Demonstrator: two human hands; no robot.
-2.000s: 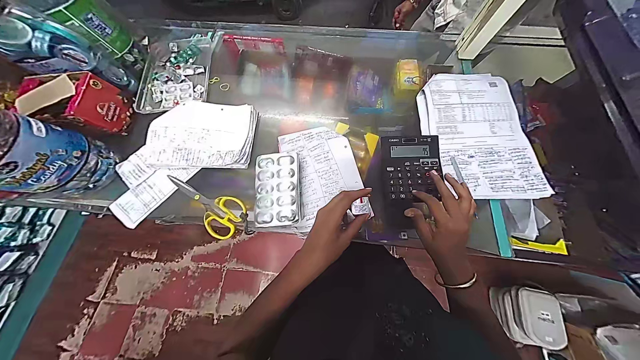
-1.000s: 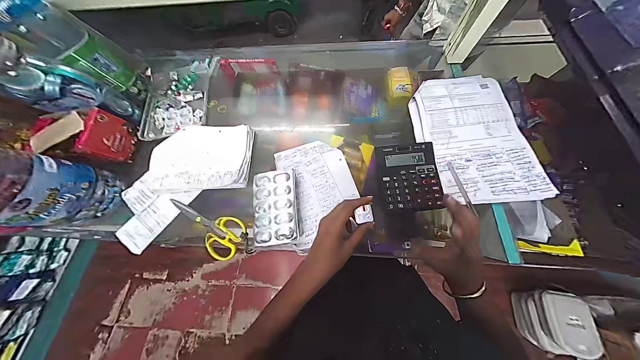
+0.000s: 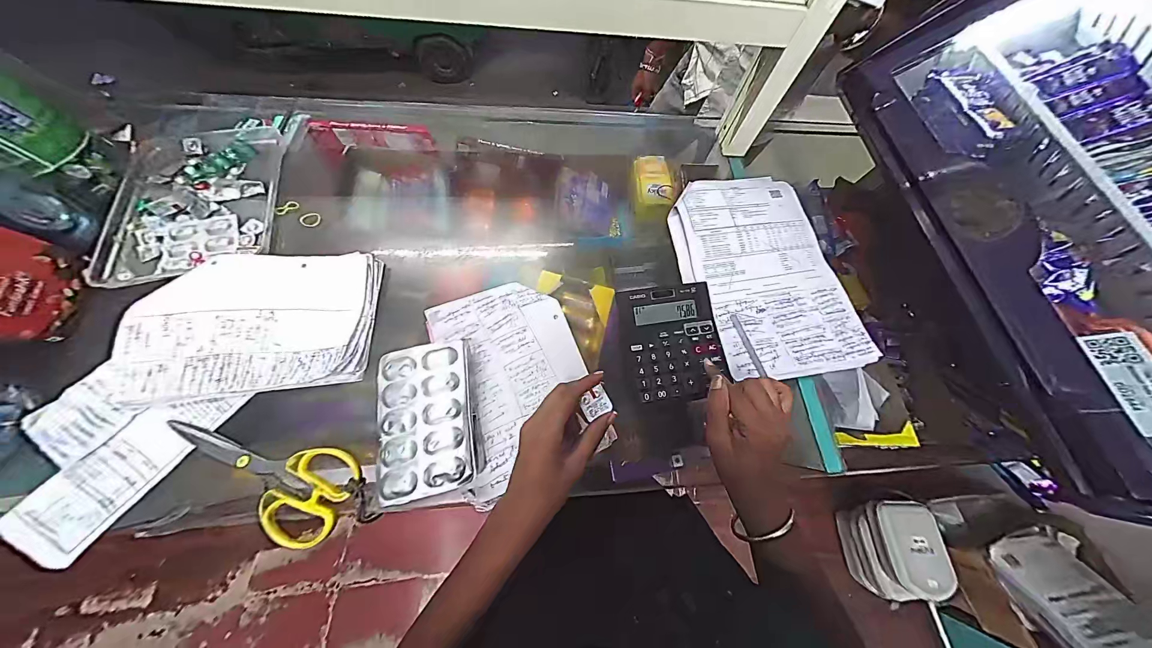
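Note:
Between the thumb and fingers of my left hand (image 3: 562, 427) is a small printed packet (image 3: 594, 402). My right hand (image 3: 749, 423) lies at the lower right of a black Casio calculator (image 3: 666, 346), fingers at its keys and beside a pen (image 3: 746, 344). The pen rests on a stack of printed and handwritten sheets (image 3: 765, 261); whether my fingers grip its end is unclear. Left of my left hand, silver blister packs (image 3: 425, 423) lie against handwritten papers (image 3: 508, 342). Yellow-handled scissors (image 3: 310, 495) sit at the counter's near edge, their blades over a paper slip (image 3: 108, 486).
A thick paper stack (image 3: 243, 324) and a clear tray of cut blister pieces (image 3: 193, 211) occupy the left of the glass counter (image 3: 432, 229). A dark display case (image 3: 981, 207) stands at right. Another person's hand (image 3: 645, 83) shows beyond the counter.
My right hand has moved from over the calculator keys to the calculator's lower right. My left hand still holds the small packet. The view has shifted, showing more of the display case at right.

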